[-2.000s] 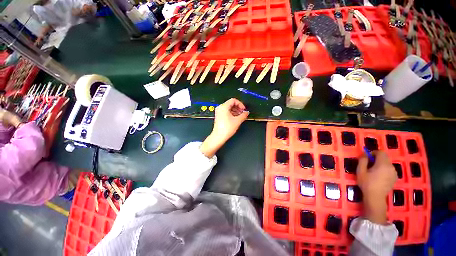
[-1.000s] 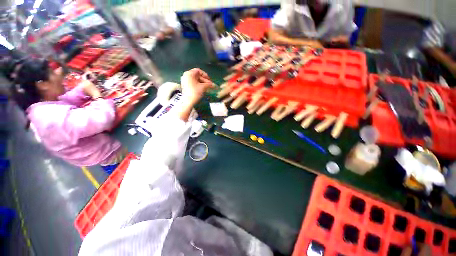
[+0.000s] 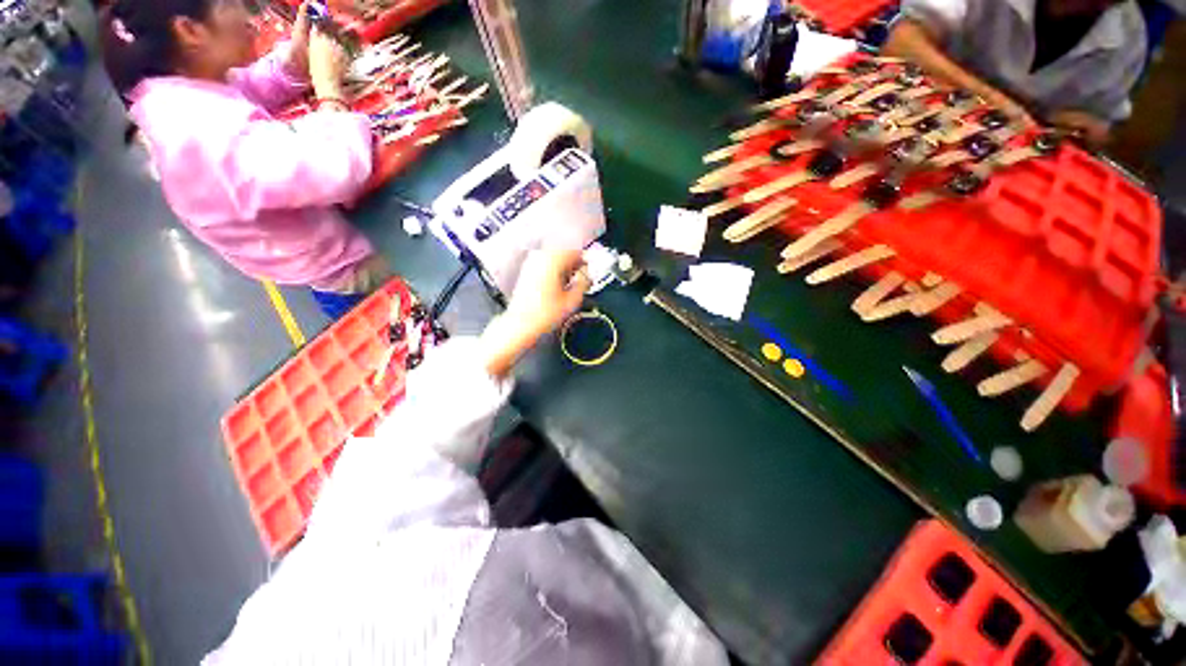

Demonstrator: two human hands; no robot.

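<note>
My left hand [image 3: 540, 302] is bare, in front of the white tape dispenser [image 3: 544, 208], its fingers bent together near the dispenser's lower right end. Whether it holds anything is too small to tell. The tape roll ring [image 3: 589, 337] lies flat on the green bench just right of the hand. An orange-red compartment tray with black watch bodies [image 3: 907, 639] in its pockets is cut off at the bottom right edge. My right hand is out of the picture.
White paper pieces [image 3: 682, 230], yellow dots [image 3: 783, 359], a blue stick [image 3: 944, 415] and a small bottle [image 3: 1074, 513] lie along the bench. Trays with craft sticks [image 3: 832, 247] stand behind. A red tray [image 3: 312, 423] is at left. A person in pink [image 3: 241, 163] sits beyond.
The view has swung left. My left hand has come down from above the bench to the dispenser's front. My right hand and most of the unit tray have left the picture.
</note>
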